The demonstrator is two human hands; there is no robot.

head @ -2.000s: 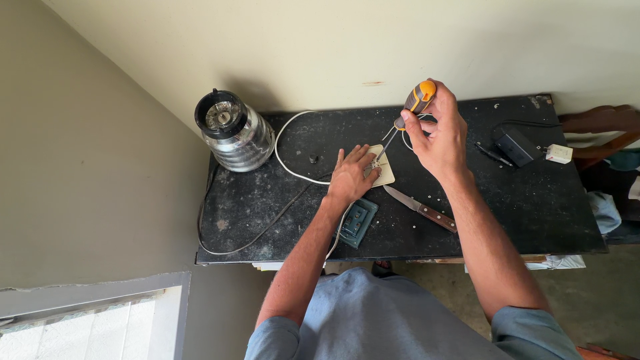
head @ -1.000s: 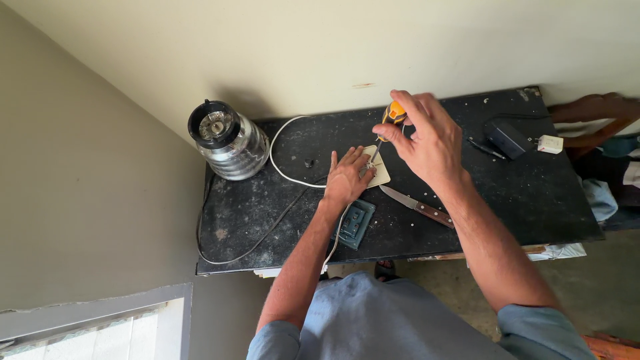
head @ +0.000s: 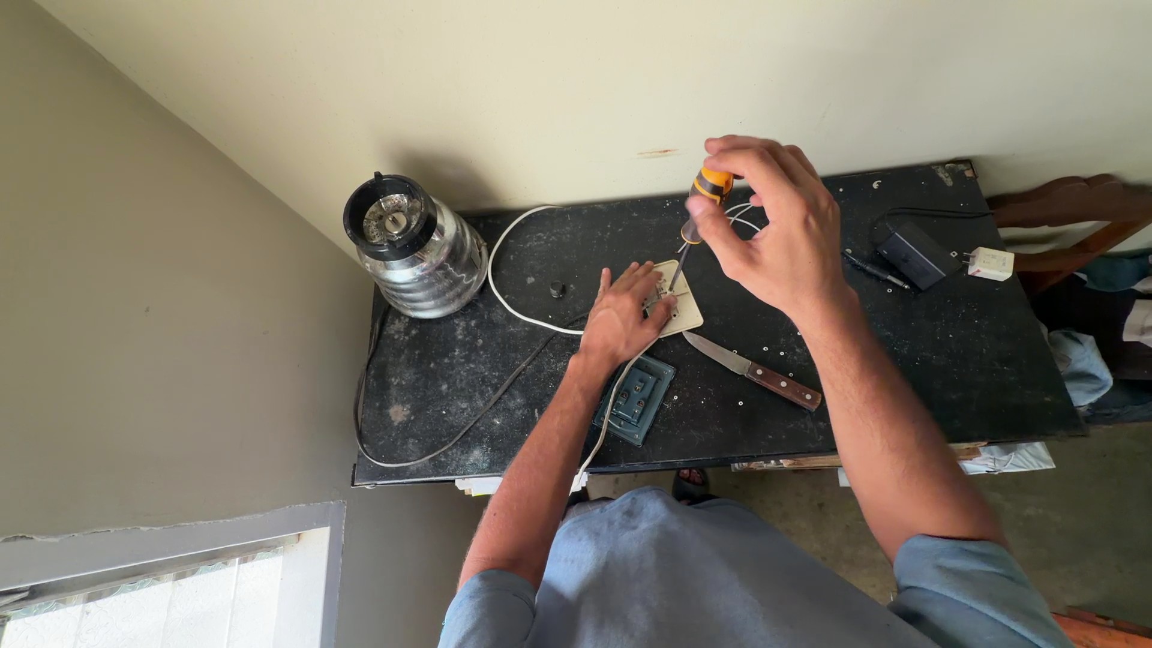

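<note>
My right hand (head: 778, 220) grips a screwdriver (head: 711, 186) by its yellow and dark handle, between thumb and fingers. The shaft slants down to a cream-coloured electrical plate (head: 686, 306) on the black table. My left hand (head: 621, 315) presses on the left side of that plate, its fingers spread. A white cable (head: 517, 310) loops away to the left and another length (head: 605, 427) runs toward the front edge. Just below the plate lies a teal outlet plate (head: 641, 400). A knife with a wooden handle (head: 783, 387) rests to its right. Fingers partly hide the cream plate's fittings.
A metallic jar with a black rim (head: 459, 261) stands at the table's left. A dark cable (head: 477, 432) curves in front of it. At the right lie a black power adapter (head: 913, 255), a white plug adapter (head: 990, 264) and a wooden chair (head: 1062, 202) beyond the table (head: 972, 378).
The fingers of my right hand have shifted around the screwdriver handle, with the grip now looser and the hand more open. My left hand stays on the plate.
</note>
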